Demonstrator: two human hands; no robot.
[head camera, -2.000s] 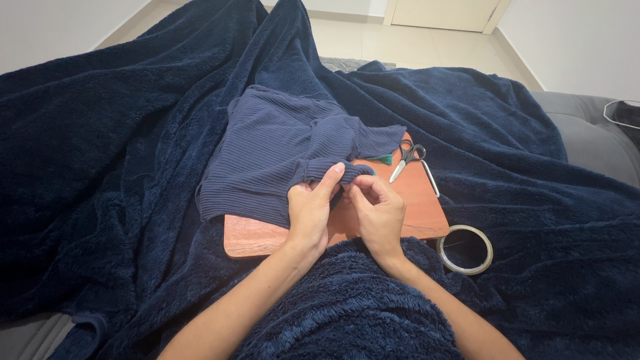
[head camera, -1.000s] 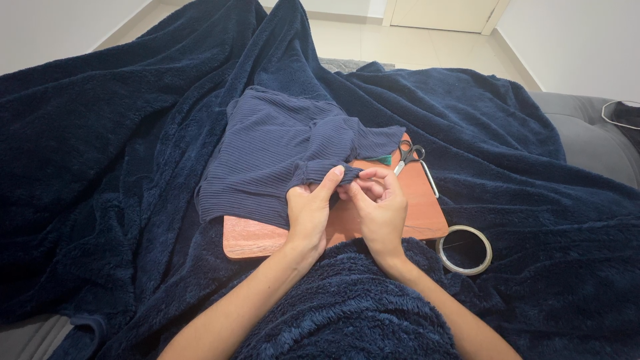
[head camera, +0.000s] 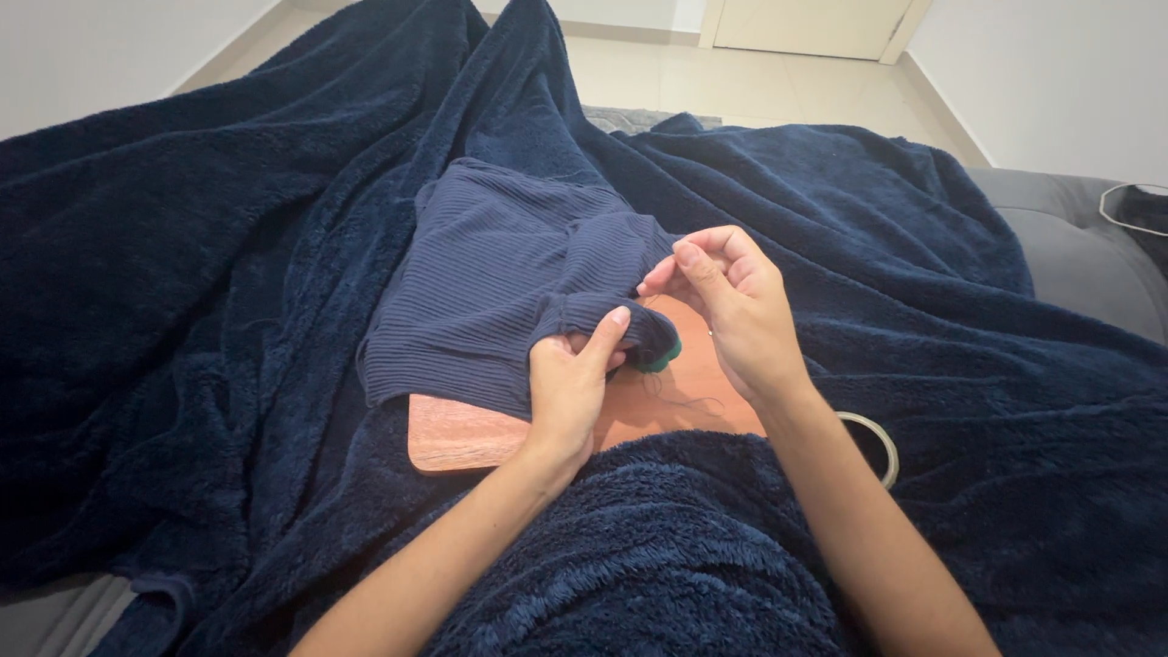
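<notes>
A navy ribbed knit garment (head camera: 493, 283) lies over a reddish wooden board (head camera: 465, 436). My left hand (head camera: 575, 374) grips a bunched part of the garment, thumb on top. At that part's right end a green piece (head camera: 664, 358) shows, with loose dark thread trailing below it onto the board. My right hand (head camera: 730, 292) is raised to the upper right of the gripped part, thumb and index fingertips pinched together. Whether a needle or thread is between them is too small to tell. The scissors are hidden, probably behind my right hand.
A dark blue plush blanket (head camera: 912, 365) spreads around the board and over my lap. A roll of tape (head camera: 890, 456) lies on it, partly behind my right forearm. A grey sofa (head camera: 1077, 237) with a white cord (head camera: 1109, 214) is at the right.
My right hand has moved up and away from the garment, and now covers where the scissors showed. My left hand keeps its hold; the garment's right end now hangs turned down with its green piece.
</notes>
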